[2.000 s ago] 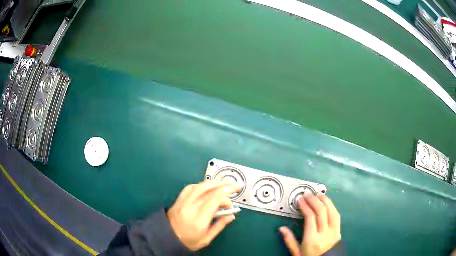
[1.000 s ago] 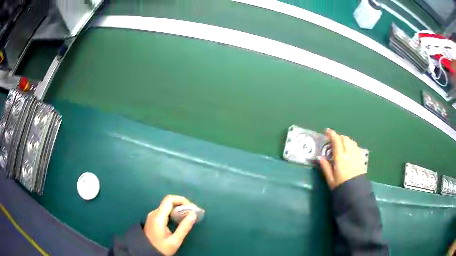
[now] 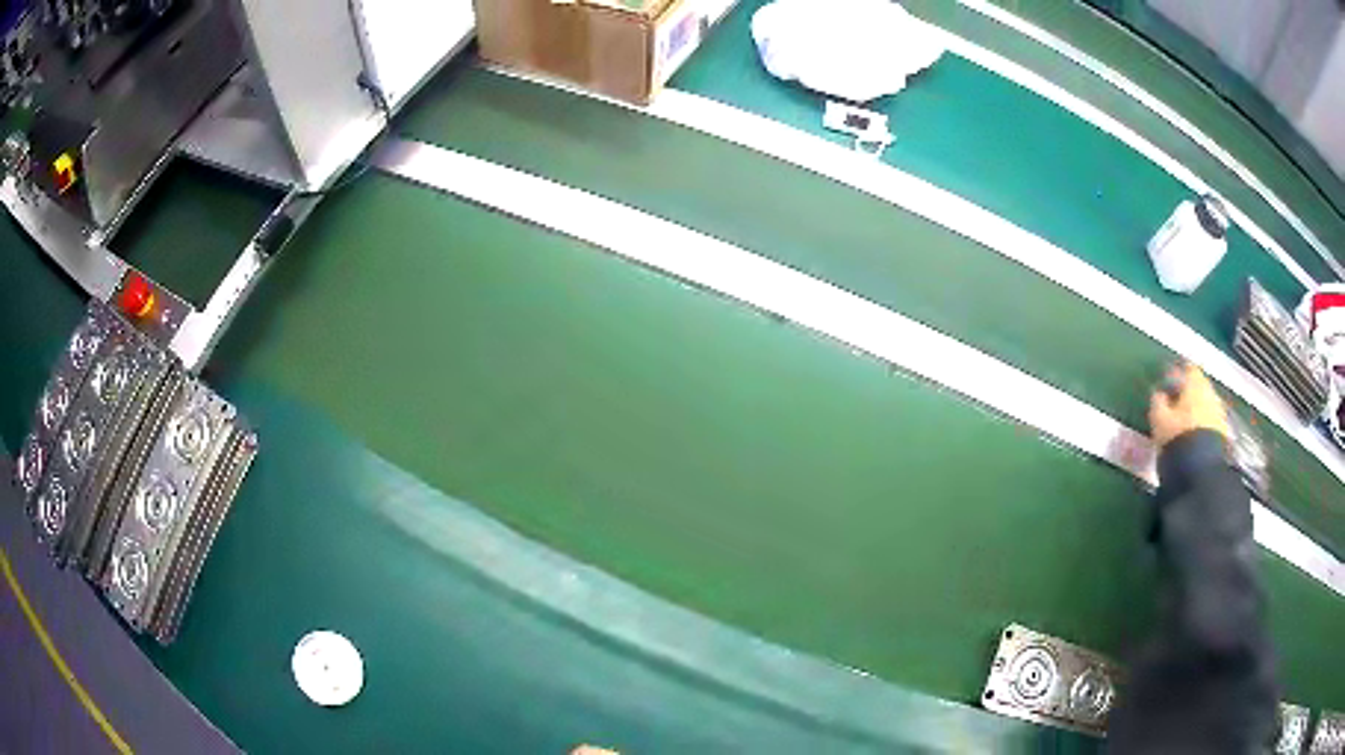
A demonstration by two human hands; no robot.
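Observation:
A silver plate with round recesses [image 3: 1036, 677] lies at the belt's near edge at the lower right, partly hidden by my right sleeve. My right hand [image 3: 1189, 407] is stretched far out at the right, at the white stripe. It is at the end of another plate [image 3: 1248, 449], which is blurred and partly hidden; whether the fingers grip it is unclear. Only a sliver of my left hand [image 3: 595, 749] shows at the bottom edge; its fingers and anything in them are out of the picture. A loose white disc [image 3: 328, 668] lies on the green mat at the lower left.
Stacked three-ring plates [image 3: 160, 506] stand at the left beside a red button [image 3: 137, 295]. A machine cabinet [image 3: 303, 89] and a carton [image 3: 575, 47] are at the upper left. A plastic bag [image 3: 841, 44], a white bottle [image 3: 1187, 245] and more stacked plates [image 3: 1277, 351] are beyond the belt.
The three-ring plate has moved from the mat to the belt edge. My right hand has let it go and reached farther across the belt. My left hand has nearly left the picture. The view has shifted.

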